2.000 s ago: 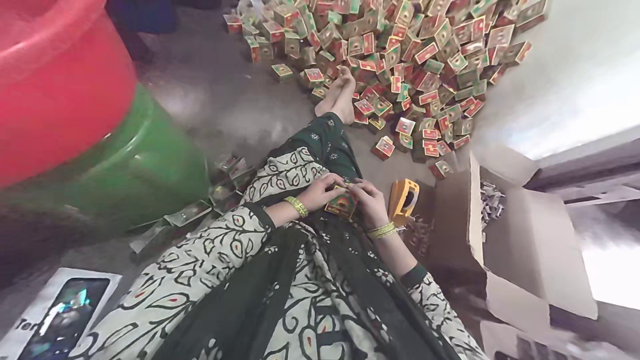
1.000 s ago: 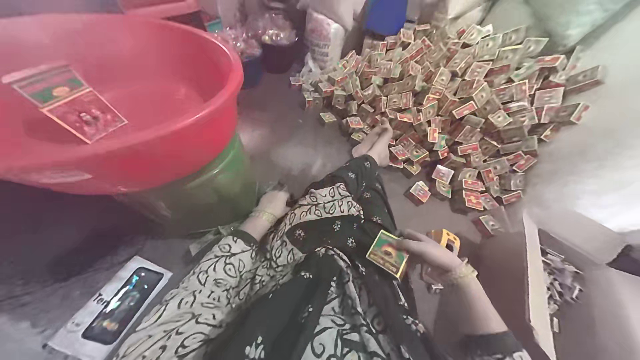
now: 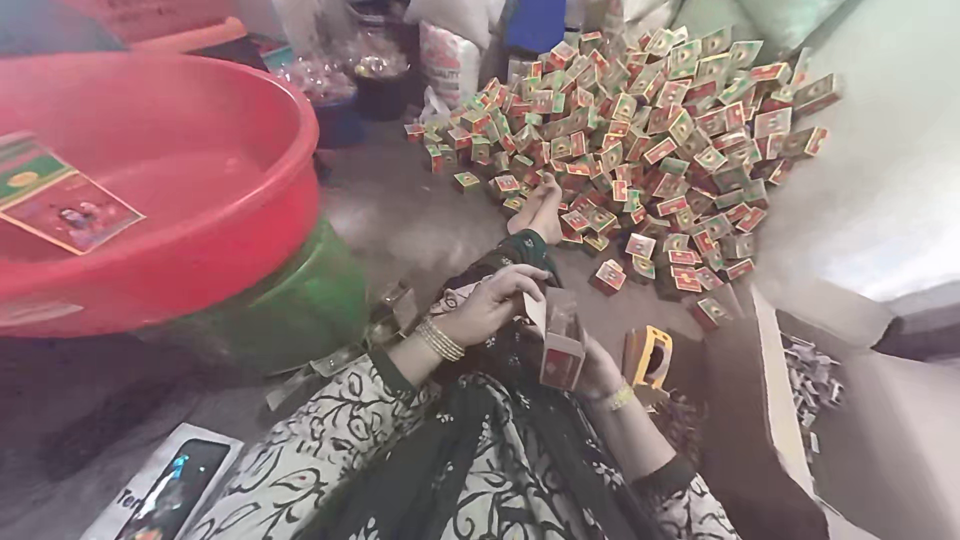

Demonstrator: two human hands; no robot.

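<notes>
A small printed cardboard box (image 3: 562, 364), its top flaps raised, stands over my lap. Around its right side and back wraps my right hand (image 3: 600, 367), partly hidden by it. My left hand (image 3: 499, 304) is at the box's upper left, its fingers bent at a pale flap (image 3: 534, 311); whether they pinch the flap cannot be told. Right of my right hand a yellow and black tool (image 3: 649, 358), its kind unclear, lies on the floor. Beyond my feet spreads a large pile of small red and green printed boxes (image 3: 622, 142).
At left a red plastic tub (image 3: 300, 172) sits on a green tub (image 3: 330, 285), with printed card (image 3: 75, 210) inside the red one. An open carton (image 3: 776, 390) holding many small pieces (image 3: 810, 375) is at right. A phone box (image 3: 169, 487) lies lower left.
My left hand has come up from beside my left leg to the box in my right hand. The box looked flat one second ago and now shows raised flaps.
</notes>
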